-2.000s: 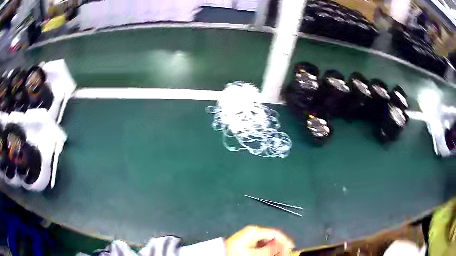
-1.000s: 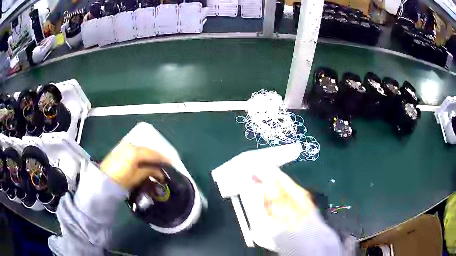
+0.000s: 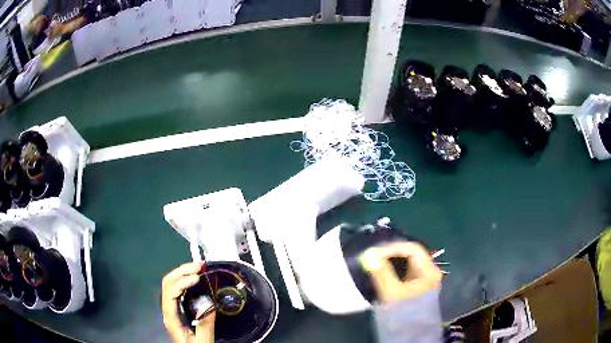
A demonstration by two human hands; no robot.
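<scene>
A white camera housing (image 3: pixel 271 291) with a black interior lies open side up at the front. It shows a yellow wire ring, red strands and a silvery motor; its bracket points away. My left hand (image 3: pixel 182 301) grips its left rim, thumb inside. A second white housing (image 3: pixel 325 271) with a bracket arm lies to its right, black opening facing right. My right hand (image 3: pixel 407 271) has curled fingers on that black opening, a yellow patch on a finger. What the fingertips pinch is hidden. Thin wire or tool ends (image 3: pixel 439 261) show just beyond this hand; I cannot tell which.
Tangled pale cords (image 3: pixel 348 144) lie behind the second housing, by a white post (image 3: pixel 383 63). Black ball modules (image 3: pixel 459 100) stand back right. Wired camera units (image 3: pixel 50 268) stand left. A cardboard box (image 3: pixel 563 305) holding a housing is at the lower right.
The left housing now has its bracket pointing away, my left hand lower on its rim. My right hand has moved from the second unit's white bracket to its black opening. The view has shifted.
</scene>
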